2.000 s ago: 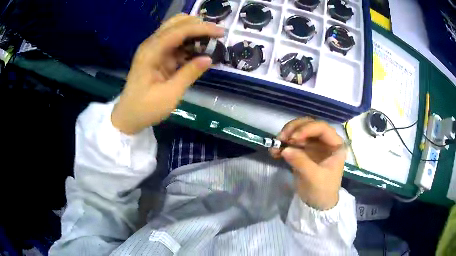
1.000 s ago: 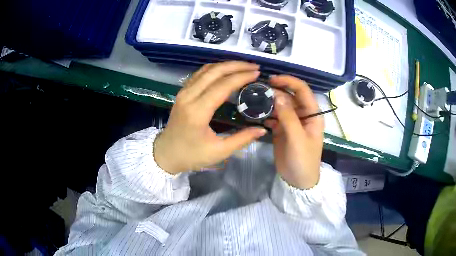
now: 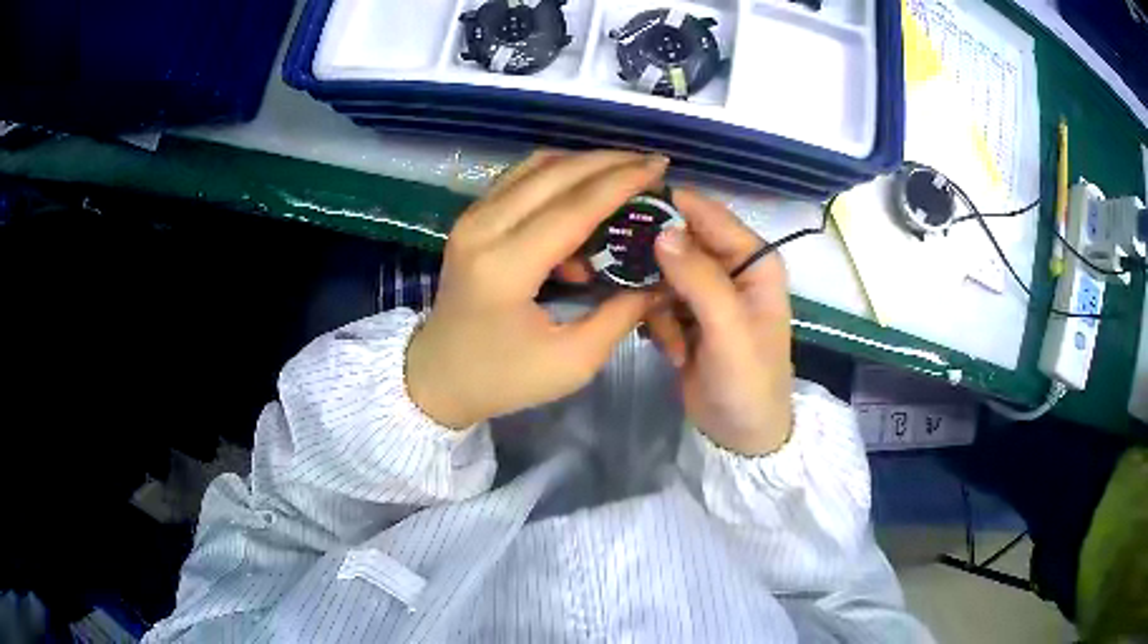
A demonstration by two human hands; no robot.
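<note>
A round smartwatch unit is held face up between my two hands near the bench edge. Its screen is lit with small pink and white marks, and silver-white tape tabs sit on its rim. My left hand grips the watch from the left side. My right hand holds the right side, its thumb on the screen's edge. A black cable runs into my right hand; its end is hidden. The white tray above holds two visible units with their back cover sides up.
More blue-edged trays lie under the open one. At right, a round puck with black wire lies on paper sheets, beside a yellow stick and a power strip. Dark-blue stacked trays stand at upper left.
My left hand has brought the watch from the tray to my right hand. The screen was dark a second ago and is now lit. The tray sits higher in the view.
</note>
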